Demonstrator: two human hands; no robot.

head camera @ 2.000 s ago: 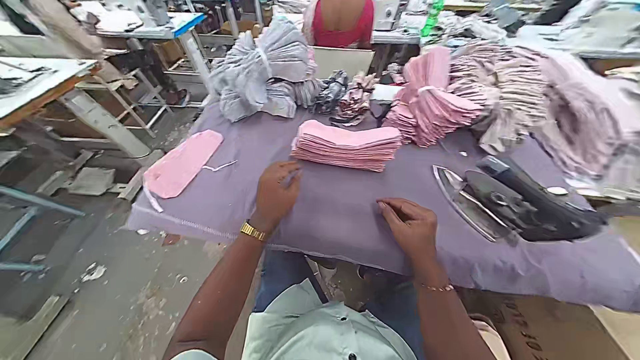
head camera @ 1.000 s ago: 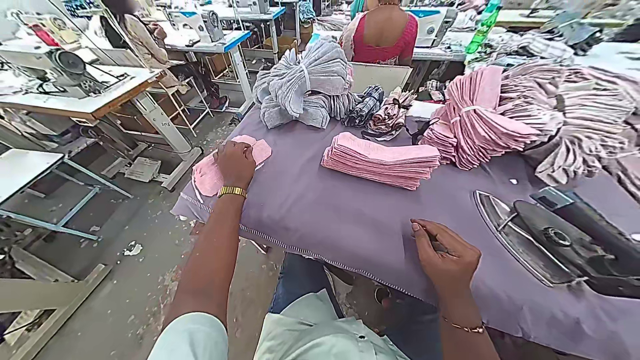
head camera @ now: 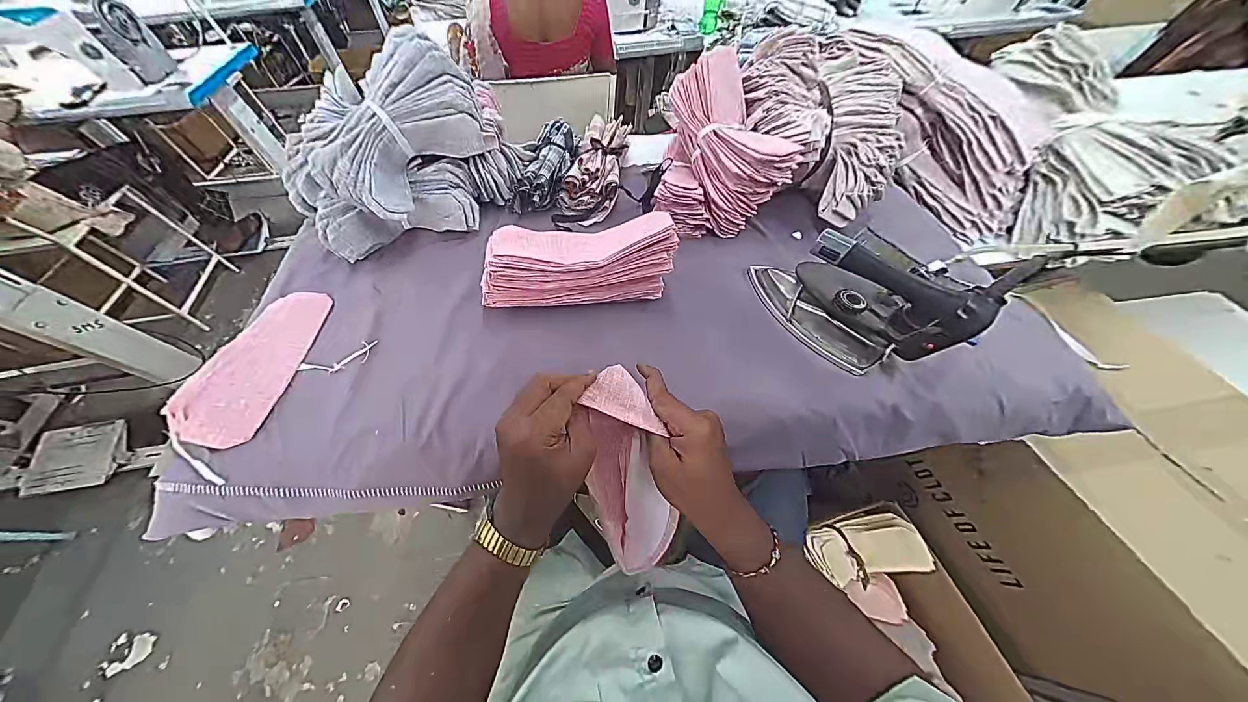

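Observation:
Between my two hands, just over the near edge of the cloth-covered table [head camera: 419, 390], is a pink fabric piece [head camera: 624, 400] with its top folded over and its lower part hanging toward my shirt. My left hand [head camera: 546, 448] pinches its left side, and my right hand [head camera: 690, 448] grips the right side. Beyond them lies a neat stack of pink fabric pieces [head camera: 580, 261]. A flat pink fabric piece [head camera: 252, 370] with a white string rests at the table's left edge. On the right, an electric iron [head camera: 868, 297] lies on the cloth.
Tied bundles of grey [head camera: 390, 146], pink [head camera: 726, 146] and striped fabric [head camera: 848, 117] line the far side. Two small tied bundles [head camera: 590, 171] sit between them. A cardboard box [head camera: 1063, 556] stands at the lower right. A person in a red top [head camera: 551, 34] sits beyond the table.
My left hand has come from the flat pink piece at the left to the middle. Both hands, apart one second ago, are now together on a pink fabric piece.

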